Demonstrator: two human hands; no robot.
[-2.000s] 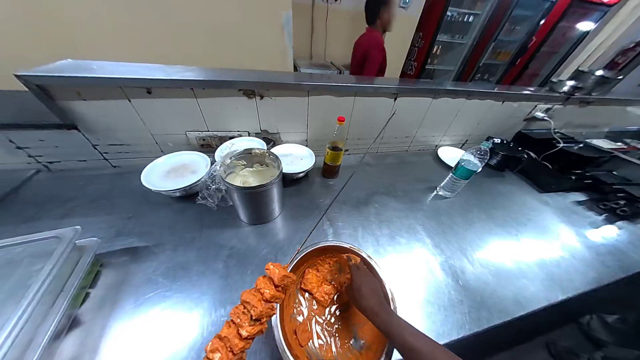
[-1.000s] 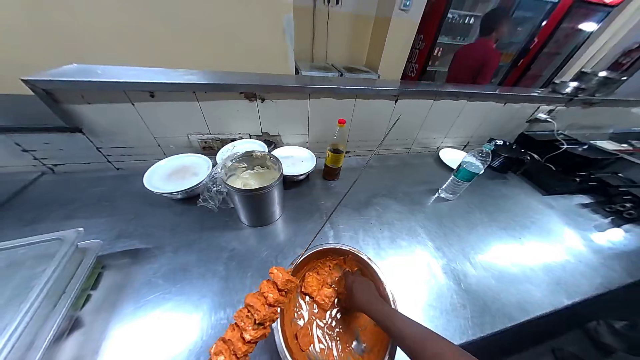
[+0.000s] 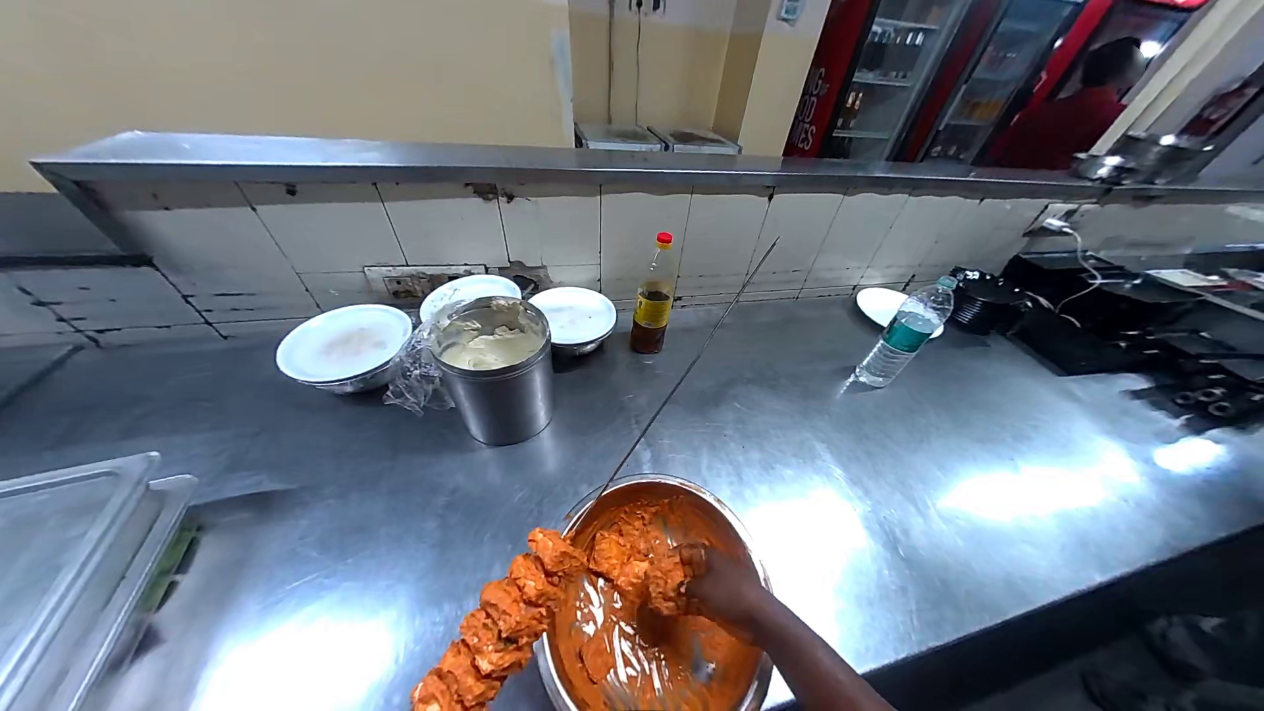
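Observation:
My right hand (image 3: 719, 592) reaches into a steel bowl (image 3: 755, 553) from the right, its fingers on orange-marinated chunks (image 3: 642, 563) that look like meat. Marinade coats the fingers, and whether they grip a piece cannot be told. A long metal skewer (image 3: 681, 387) slants over the bowl's left rim, its bare end pointing up and away. Several coated chunks (image 3: 499, 632) are threaded close together on its lower part, left of the bowl. The skewer's lower end and my left hand are outside the frame.
Behind the bowl stand a steel canister (image 3: 504, 400) of pale paste, lidded bowls (image 3: 346, 346) and a sauce bottle (image 3: 652, 301). A water bottle (image 3: 904, 336) stands to the right, near black burners (image 3: 1175, 336). Clear plastic containers (image 3: 79, 563) lie at left. A person (image 3: 1066, 114) is beyond the ledge.
The person beyond the ledge has moved to the right. My right hand stays in the bowl among the chunks, with only small shifts.

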